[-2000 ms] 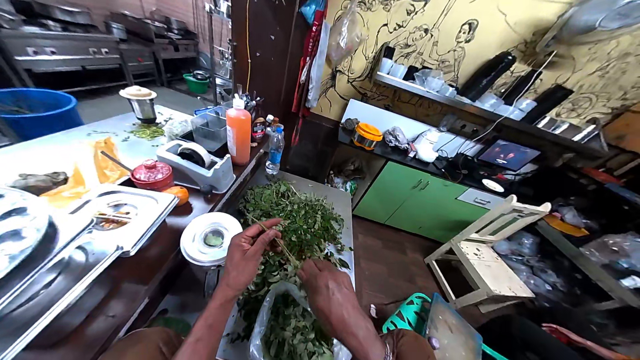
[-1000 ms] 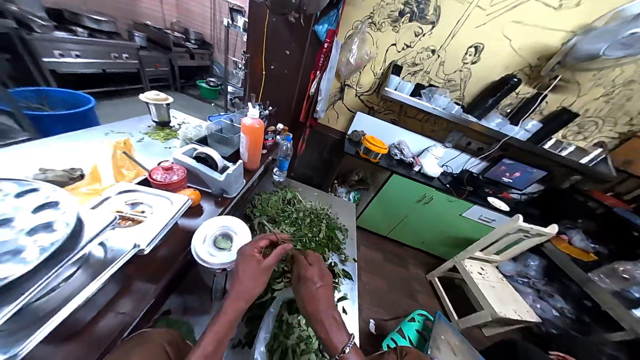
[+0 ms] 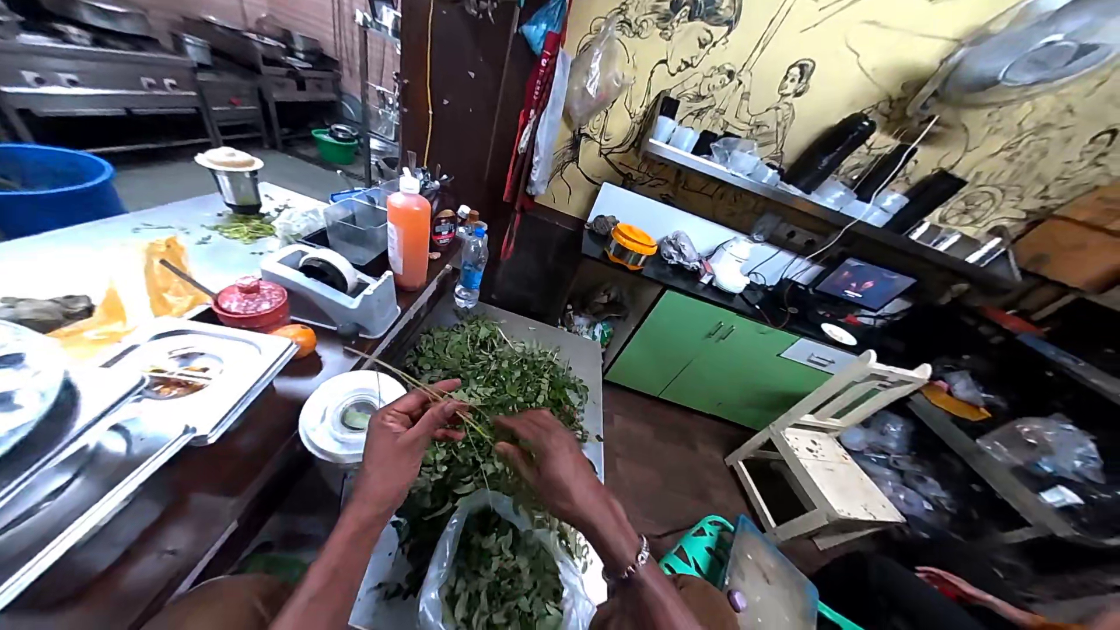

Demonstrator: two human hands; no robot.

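Observation:
Thin green stems (image 3: 420, 382) are pinched between the fingers and thumb of my left hand (image 3: 411, 429), their bare ends pointing up and left. Close on the right, my right hand (image 3: 547, 459) has curled fingers at the leafy side of the stems; whether it grips them is hard to see. Below both hands a pile of green leaves (image 3: 499, 359) is spread on a light metal tabletop (image 3: 582, 337). Nearest me, a clear plastic bag (image 3: 437, 569) stands open with leaves inside. A white round lid on a container (image 3: 328, 420) is left of my left hand.
On the left counter are steel trays (image 3: 254, 359), a red lidded pot (image 3: 251, 306), a tape dispenser (image 3: 367, 306) and an orange squeeze bottle (image 3: 409, 232). A water bottle (image 3: 472, 267) stands behind the leaves. To the right are a white wooden chair (image 3: 840, 472) and a green plastic basket (image 3: 700, 547). Part of another person's arm (image 3: 971, 595) shows at lower right.
My hands, close together one second ago, are now a little farther apart. Long bare stems now stick out up and left from my left hand.

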